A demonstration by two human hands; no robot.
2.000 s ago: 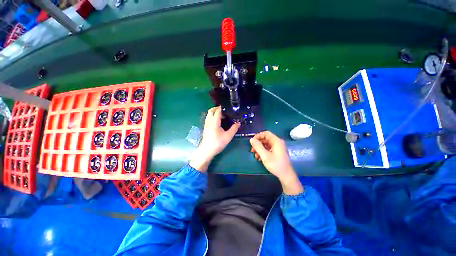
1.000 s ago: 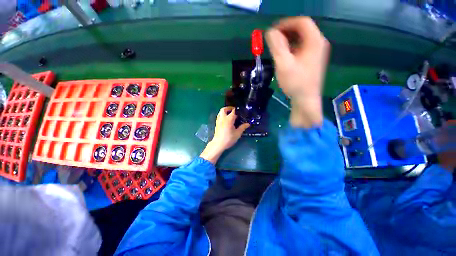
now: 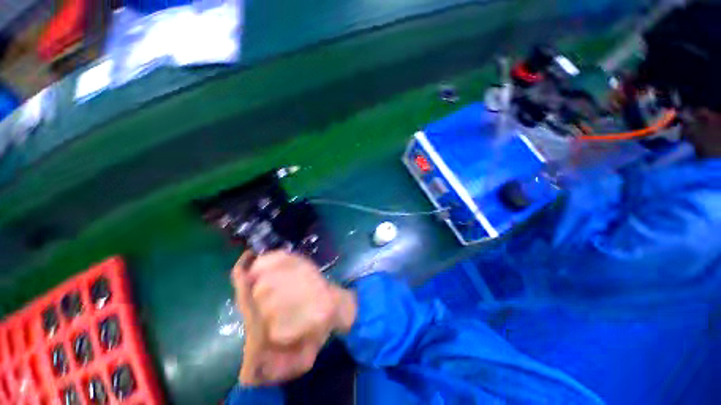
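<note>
The black toggle press (image 3: 265, 210) stands on the green bench, blurred, its silver linkage running down toward my hands. My right hand (image 3: 292, 297) is a closed fist at the near end of the linkage; the red grip does not show and appears covered by this fist. My left hand (image 3: 247, 336) is beneath and left of it, largely hidden, with fingers near the press base. Any part in the press or in my left fingers is hidden or too blurred to tell.
An orange-red tray (image 3: 130, 332) with dark round parts is at lower left. A white bottle (image 3: 385, 232) lies right of the press. A blue control box (image 3: 482, 170) with a thin tube stands further right, beside a person in blue. Whitish bags (image 3: 178, 35) lie at upper left.
The view has swung right and tilted. My right hand has come down from beside the raised red handle to the press front, over my left hand. The red grip has gone from sight.
</note>
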